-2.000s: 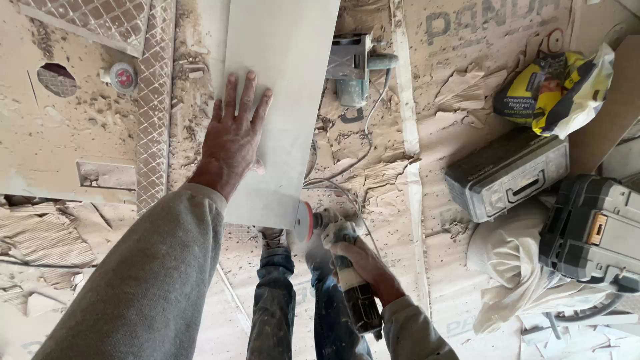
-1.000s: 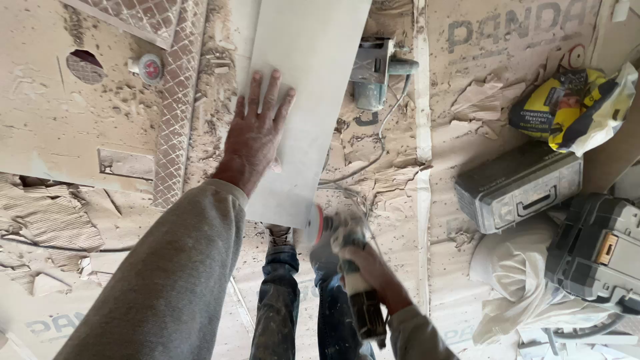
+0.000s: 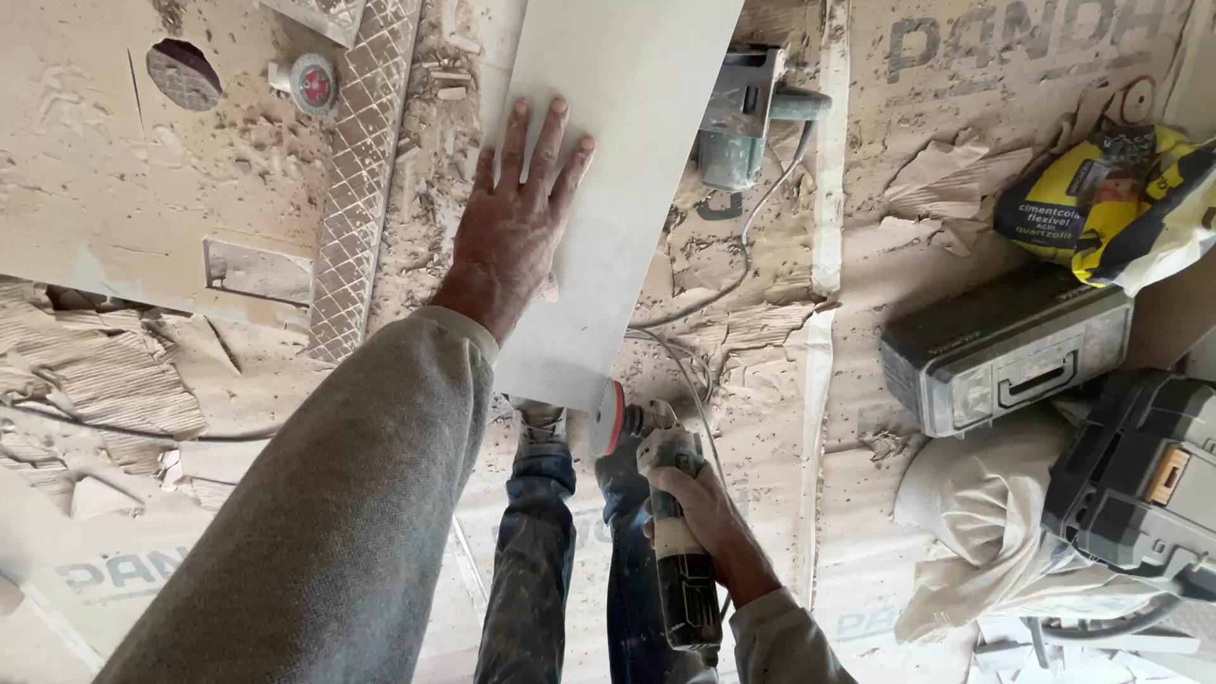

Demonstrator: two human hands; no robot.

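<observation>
A long pale tile [image 3: 608, 218] runs from the top of the view down toward my feet. My left hand [image 3: 513, 214] lies on its left part, palm down with the fingers spread. In my right hand [image 3: 698, 518] is a cordless angle grinder [image 3: 679, 532], held by its body below the tile's near end. The grinder's disc, with a red pad [image 3: 610, 416], stands on edge at the tile's near right corner; whether it touches the corner cannot be told.
A corded power saw [image 3: 736, 119] lies right of the tile, its cable curling toward me. Farther right are a yellow and black bag [image 3: 1054, 199], a grey toolbox [image 3: 1007, 347] and a black case [image 3: 1140, 475]. Cut tile pieces [image 3: 356, 190] and torn cardboard [image 3: 114, 380] lie at left.
The grinder and my right hand have moved a little relative to the tile's near right corner. My left hand stays flat on the tile. The view has shifted somewhat.
</observation>
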